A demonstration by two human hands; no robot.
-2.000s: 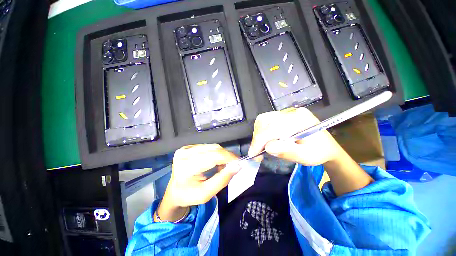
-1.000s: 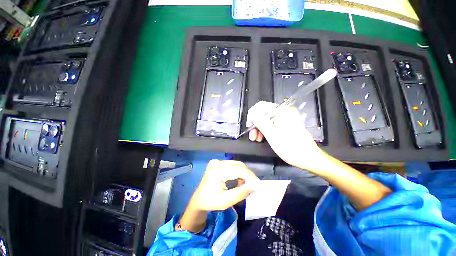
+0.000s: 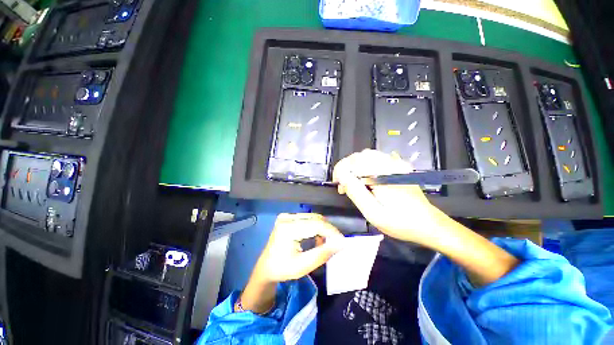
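Observation:
A black foam tray [image 3: 350, 195] holds several phone assemblies, cameras at the far end, with small white and orange marks on their panels. My right hand [image 3: 384, 185] holds silver tweezers [image 3: 431, 177] nearly level; their tip is at the near right corner of the leftmost phone assembly [image 3: 303, 128]. Whether the tip carries a piece is too small to tell. My right hand partly covers the near end of the second phone assembly [image 3: 406, 124]. My left hand [image 3: 296, 249] pinches a white sheet [image 3: 352, 264] below the tray's front edge.
A blue bin [image 3: 368, 15] with pale contents stands behind the tray on the green mat [image 3: 205, 101]. Stacked foam trays [image 3: 128, 135] with phone assemblies stand at the left. More phone assemblies lie lower down at the left, below bench level [image 3: 158, 259].
Over two seconds, my right hand and tweezers moved from the sheet to the leftmost phone's near corner. The tweezers then tilted flatter. My left hand kept the sheet. The view shifted left.

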